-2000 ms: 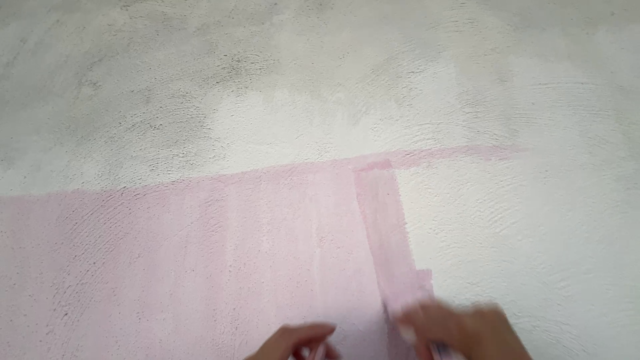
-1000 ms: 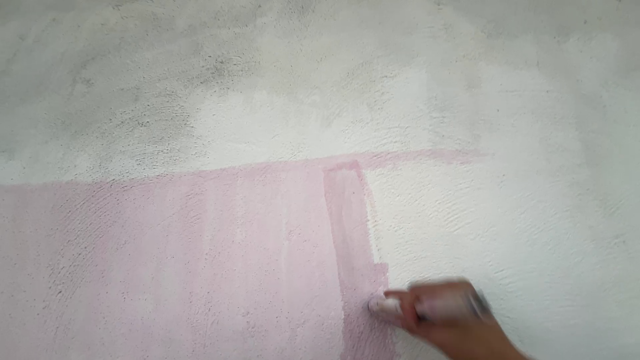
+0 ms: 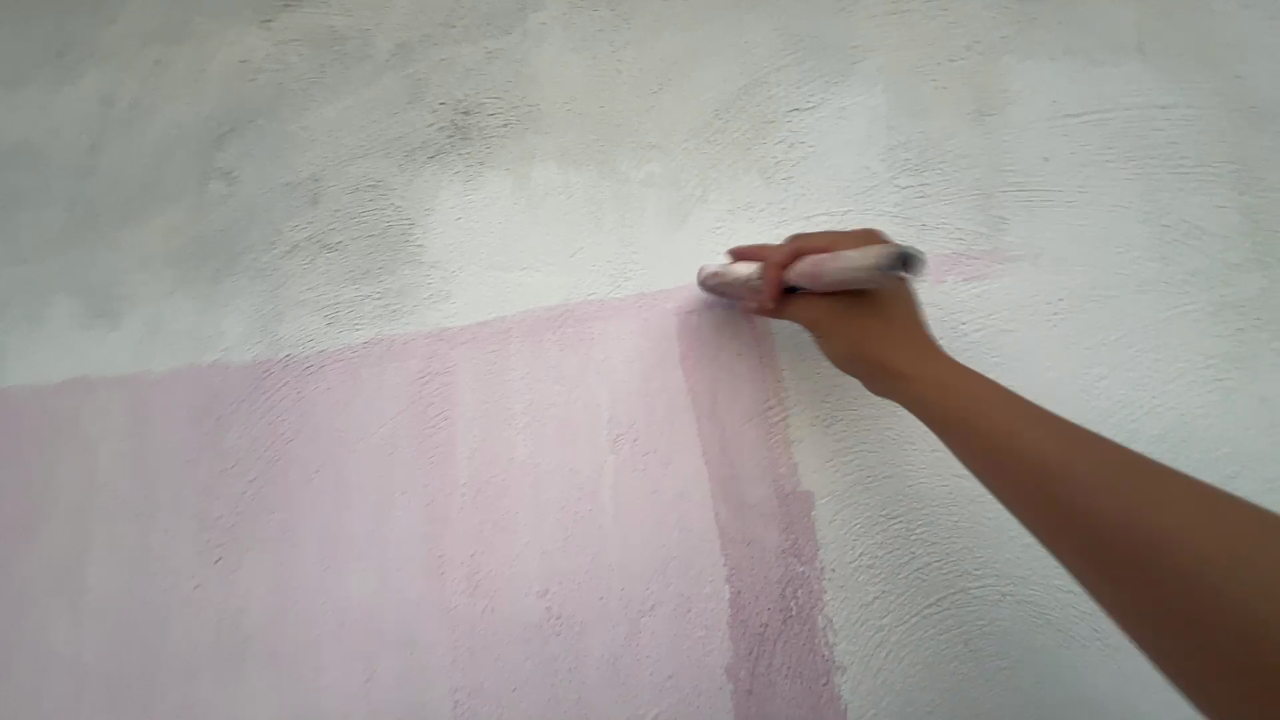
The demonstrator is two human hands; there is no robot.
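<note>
My right hand grips the handle of a paintbrush, which is blurred and stained with pink paint. The brush's head end is at the top of a darker pink strip, close to the upper edge of the pink painted area. The strip runs down along the right side of that area, deeper in tone toward the bottom. My fingers partly cover the brush, so its bristles are hard to make out. My left hand is out of view.
A rough plaster wall, whitish with grey patches, fills the view. A short pink streak lies on it beyond my right hand. Bare whitish plaster borders the dark strip on the right, under my forearm.
My right hand has moved up the darker strip from its lower part to the top edge. My left hand, seen at the bottom two seconds ago, has left the view.
</note>
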